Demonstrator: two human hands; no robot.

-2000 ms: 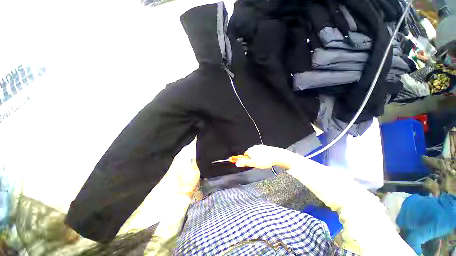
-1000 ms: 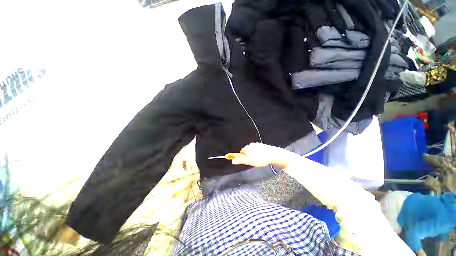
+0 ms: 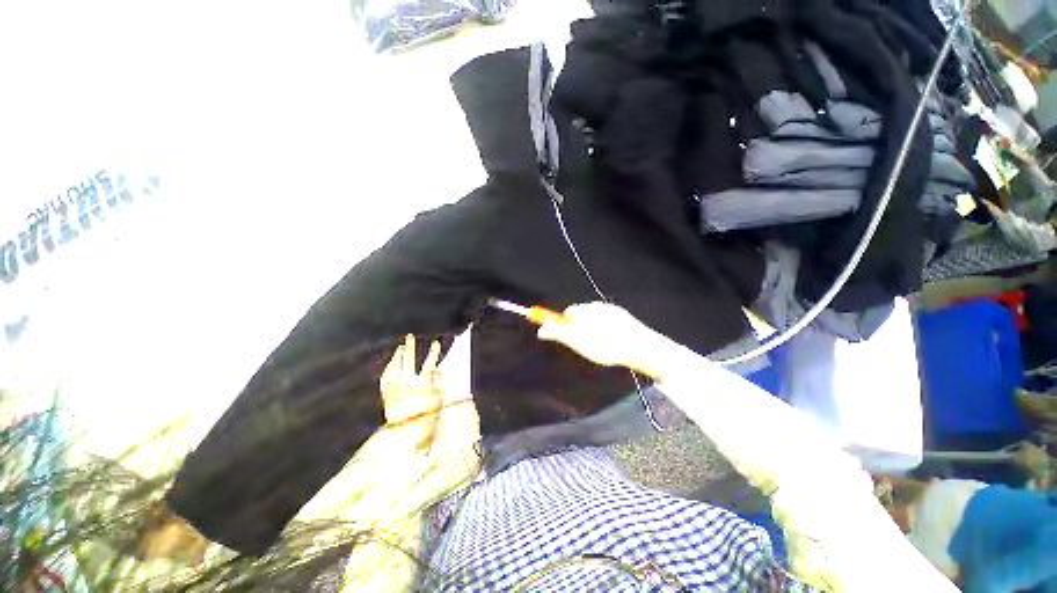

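Observation:
A black hooded jacket [image 3: 394, 272] lies spread in front of me, its hood at the far end and one sleeve stretched to the near left. A thin pale zipper line [image 3: 576, 251] runs down its front. My right hand [image 3: 593, 334] is shut on orange-handled thread snips [image 3: 536, 314], whose thin silver tip points left over the jacket near the underarm. My left hand [image 3: 414, 388] is at the inner edge of the sleeve, fingers apart, with nothing seen in it. Blurred strands partly cover the left forearm.
A dark heap of jackets [image 3: 649, 104] with grey folded layers [image 3: 800, 162] lies at the right. A pale hose [image 3: 875, 220] hangs over it. A clear plastic packet [image 3: 423, 17] is at the far edge. Blue bins [image 3: 985, 368] and part of a person in blue [image 3: 1006, 535] are at right.
My left hand has come up to the sleeve's inner edge with fingers spread. My right hand has moved the snips farther up the jacket. The view has shifted slightly.

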